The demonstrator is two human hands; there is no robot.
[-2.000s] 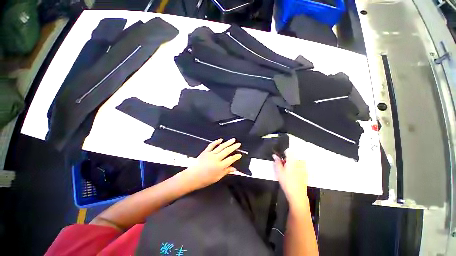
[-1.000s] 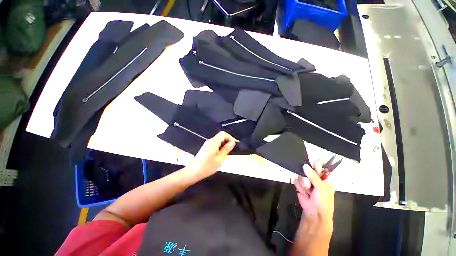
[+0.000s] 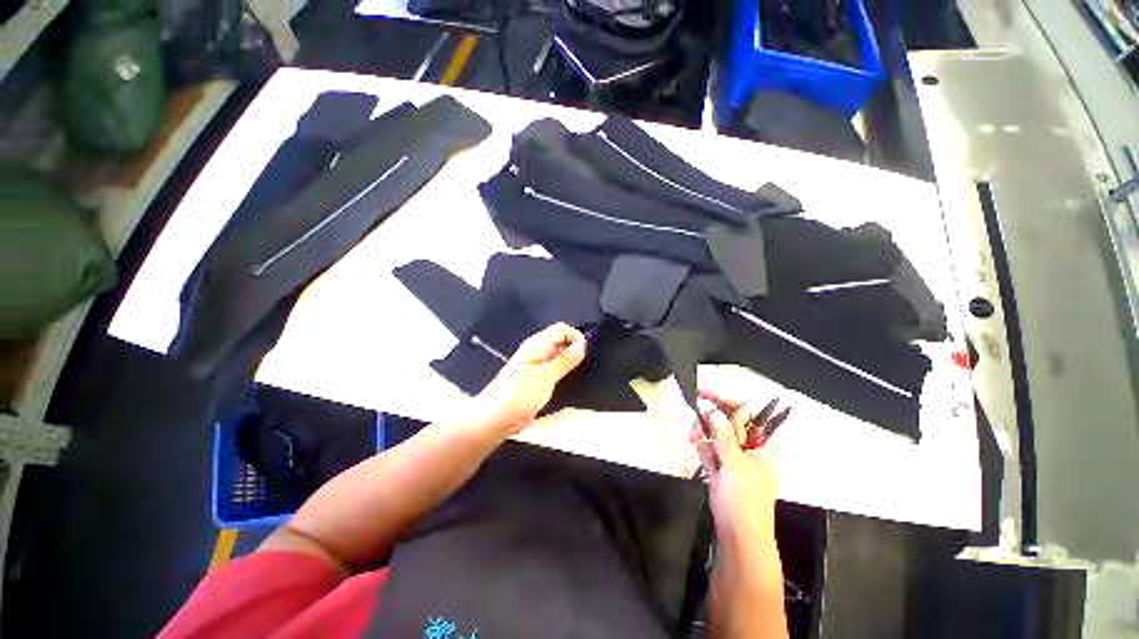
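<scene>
A black zipped panel [image 3: 457, 365] lies at the table's near edge, its pale zip partly covered by my left hand. My left hand [image 3: 540, 372] pinches the panel's edge between thumb and fingers. My right hand [image 3: 734, 447] holds red-handled snips [image 3: 759, 426] with dark blades pointing up and right. Its fingertips also pinch the narrow end of a dark cloth flap [image 3: 681, 362], which stretches between the two hands. The exact place of the left fingertips' grip on the cloth is hard to see.
A pile of zipped panels [image 3: 824, 337] covers the table's right half. A separate stack [image 3: 312, 231] lies at the left. Blue baskets stand below the left edge [image 3: 237, 481] and beyond the table [image 3: 812, 78]. A metal-edged bench [image 3: 1062, 312] borders the right.
My right hand went right and down with the flap and the snips came into view, then it moved back left. The flap is now narrower and folded. The whole view has shifted slightly.
</scene>
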